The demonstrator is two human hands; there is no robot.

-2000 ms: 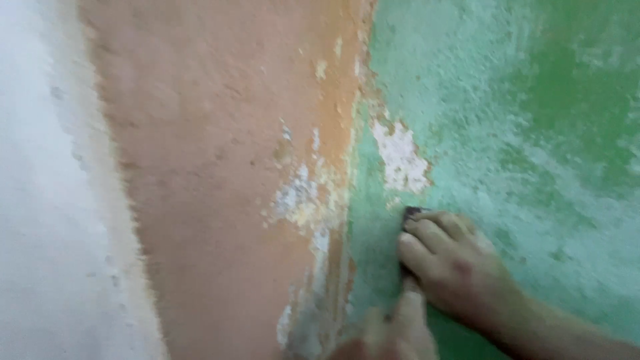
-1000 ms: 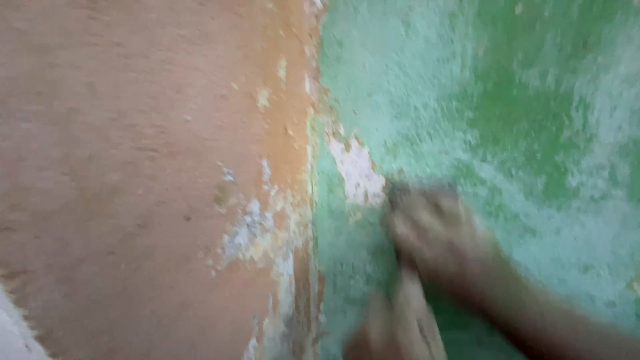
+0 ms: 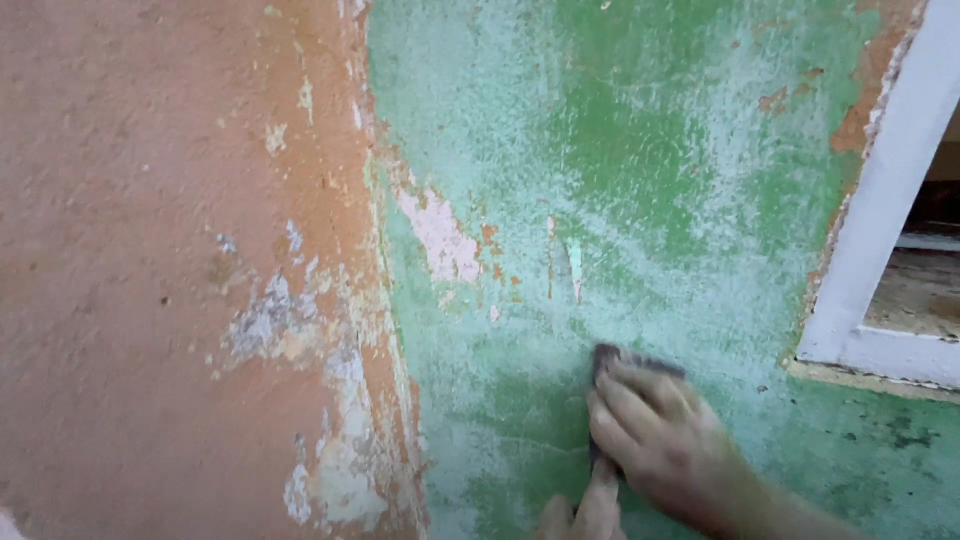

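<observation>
A dark, flat scraper blade (image 3: 607, 356) lies against the green painted wall (image 3: 510, 390) at the lower centre right. My right hand (image 3: 660, 435) presses on it with the fingers folded over its face, the forearm coming in from the lower right. Below it, at the bottom edge, my left hand (image 3: 589, 514) is partly in view, one finger stretched up along the tool; its grip on the handle is mostly hidden. Up and left of the blade is a bare pinkish-white patch (image 3: 442, 236), with narrow scrape marks (image 3: 575, 266) nearer the blade.
The wall's left part is pinkish-brown (image 3: 135, 285), with flaking whitish patches (image 3: 352, 465) beside the vertical colour border. A white window frame (image 3: 840, 300) stands at the right, its edge bordered by rough, chipped plaster.
The view has shifted right, bringing the window frame in. Both hands and the scraper have moved right and down from the pinkish-white patch. Narrow scrape marks now show right of that patch.
</observation>
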